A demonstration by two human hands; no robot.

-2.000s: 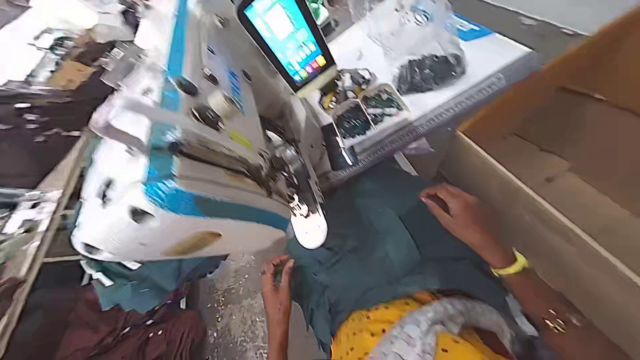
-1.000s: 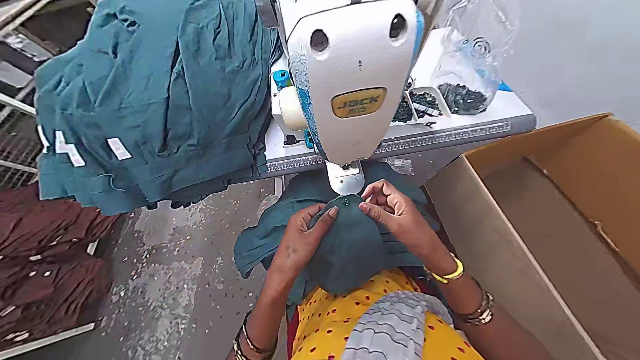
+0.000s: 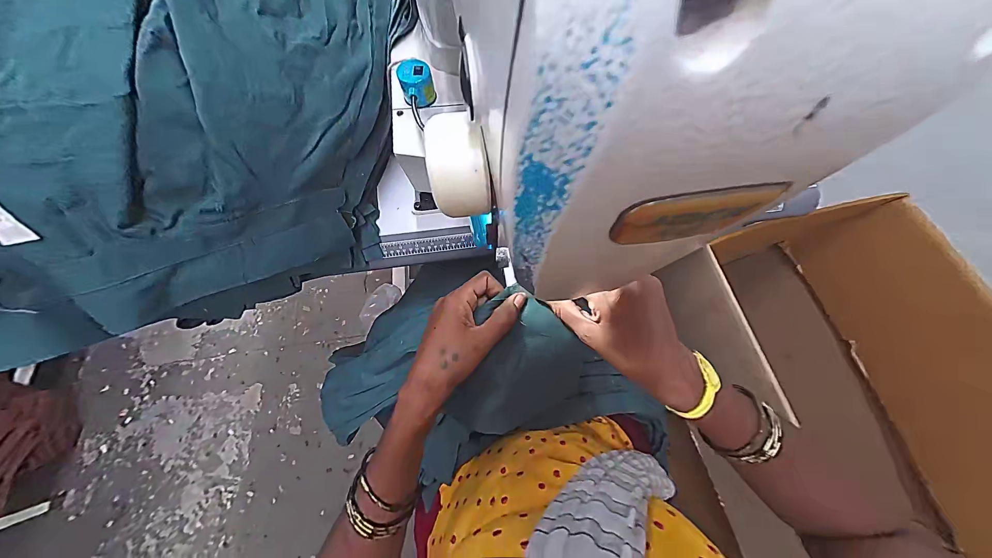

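Observation:
A dark teal garment (image 3: 504, 372) lies over my lap, its upper edge raised to the head of a white and blue sewing machine (image 3: 573, 155). My left hand (image 3: 457, 333) pinches that edge between thumb and fingers, just below a small metal part at the machine's work point. To the right of it, my right hand (image 3: 632, 329) has its fingertips at the same edge under the machine head. A small dark round thing, perhaps a button, shows by the right fingers. The machine hides the tips of some right fingers.
A pile of teal garments (image 3: 232, 155) hangs over the table at the left. A white table edge with a ruler strip (image 3: 430, 245) runs beside the machine. An open cardboard box (image 3: 876, 310) stands at the right. Maroon cloth (image 3: 31, 434) lies at the far left, above a scrap-littered floor.
Two seconds ago my hands were apart, the right one resting on the cloth; now both are at its edge by the machine. The view has swung and come nearer the machine.

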